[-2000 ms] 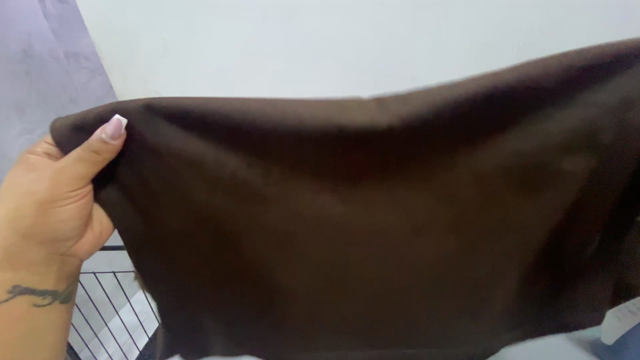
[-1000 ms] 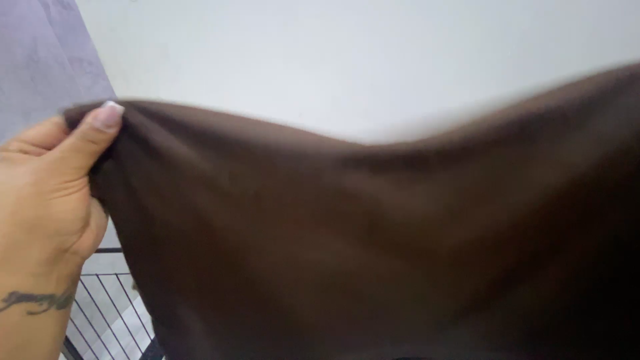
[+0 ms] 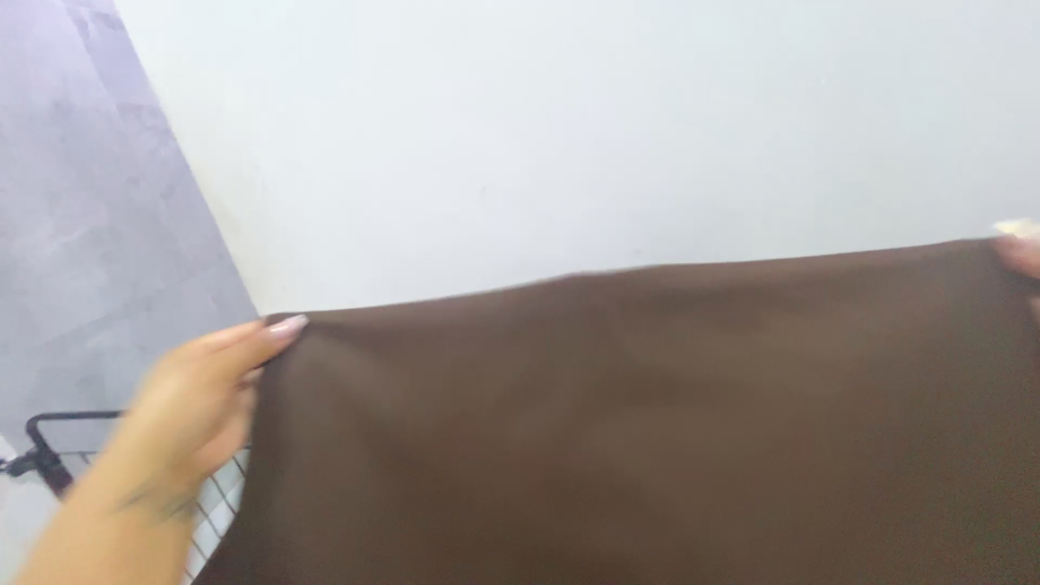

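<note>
A large piece of brown cloth [image 3: 617,422] hangs in front of me and fills the lower middle and right of the view. At its upper left corner my left hand [image 3: 215,382] pinches the edge between thumb and fingers. My right hand [image 3: 1020,252], mostly cut off by the right border, grips the upper right corner. Between the hands the top edge runs fairly straight and rises toward the right. The lower edge of the cloth lies out of view.
Behind the cloth is a plain white wall [image 3: 569,122], with a purple-grey marbled surface [image 3: 97,211] at the left. A black metal wire rack or basket [image 3: 77,416] stands at lower left, partly hidden by my left arm and the cloth.
The cloth's top edge sagged in the middle a second ago and is now drawn nearly straight. My right hand has come into view at the right. The cloth and left hand appear lower in view.
</note>
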